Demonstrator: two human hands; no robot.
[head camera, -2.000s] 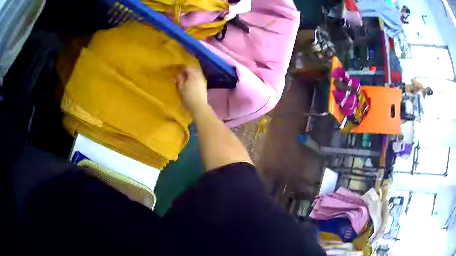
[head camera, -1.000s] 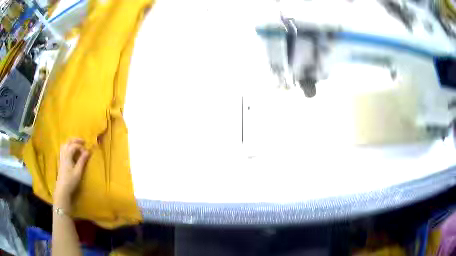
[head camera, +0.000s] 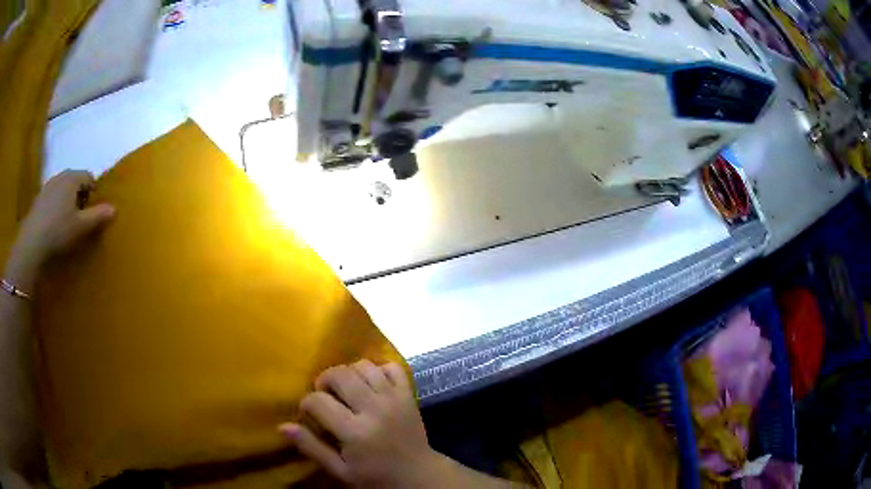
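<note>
A mustard-yellow cloth panel (head camera: 191, 315) lies flat on the white table at the left, its pointed corner toward the sewing machine. My left hand (head camera: 62, 222) is at the panel's upper left edge, thumb and fingers pinching it. My right hand (head camera: 368, 420) lies on the panel's lower right part, fingers bent, near the table's front edge; whether it grips the cloth is hidden. The white sewing machine (head camera: 573, 86) with a blue stripe stands right of the panel. Its needle area (head camera: 358, 148) glows brightly, with no cloth under it.
A measuring tape strip (head camera: 573, 320) runs along the front table edge. A red-orange coil (head camera: 728, 189) lies at the machine's right end. Below the table are a blue crate (head camera: 785, 411) with pink and yellow cloth, and a yellow pile (head camera: 611, 444). More yellow cloth (head camera: 29, 86) hangs at far left.
My right hand has come into view on a yellow panel now lying near the machine. The view has moved closer to the machine. My left hand has moved to the panel's upper left edge.
</note>
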